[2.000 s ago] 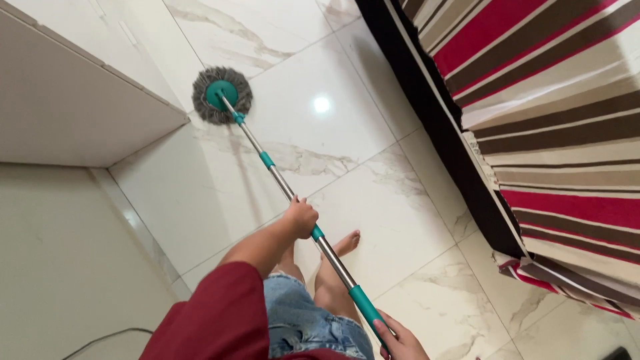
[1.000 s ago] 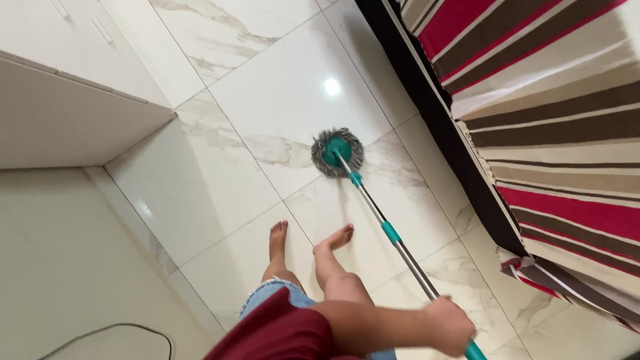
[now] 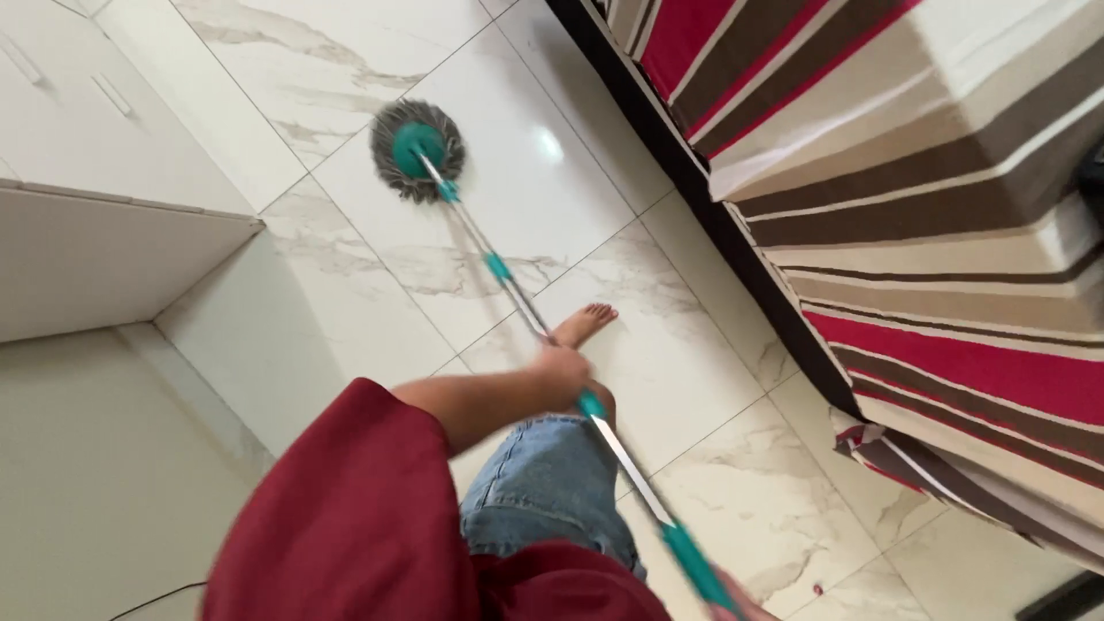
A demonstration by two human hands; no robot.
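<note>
A mop with a round grey fringed head (image 3: 417, 151) and a green centre rests on the marble-patterned tile floor (image 3: 699, 345). Its metal pole (image 3: 634, 466) with green joints runs down to the lower right. My left hand (image 3: 562, 377) is closed around the middle of the pole, slightly blurred. At the bottom edge my right hand (image 3: 742, 601) holds the green grip (image 3: 697, 565) near the pole's end; part of this hand is cut off by the frame.
On the right stands a bed with a dark frame (image 3: 690, 168) and a striped cover (image 3: 914, 207) whose corner hangs low. A white cabinet (image 3: 112, 103) is at the upper left. My bare foot (image 3: 586, 324) is beside the pole. A thin cable (image 3: 159, 595) lies lower left.
The mop head has moved left and away from me since one second ago, after moving right and closer before that. My right hand shows again at the bottom edge.
</note>
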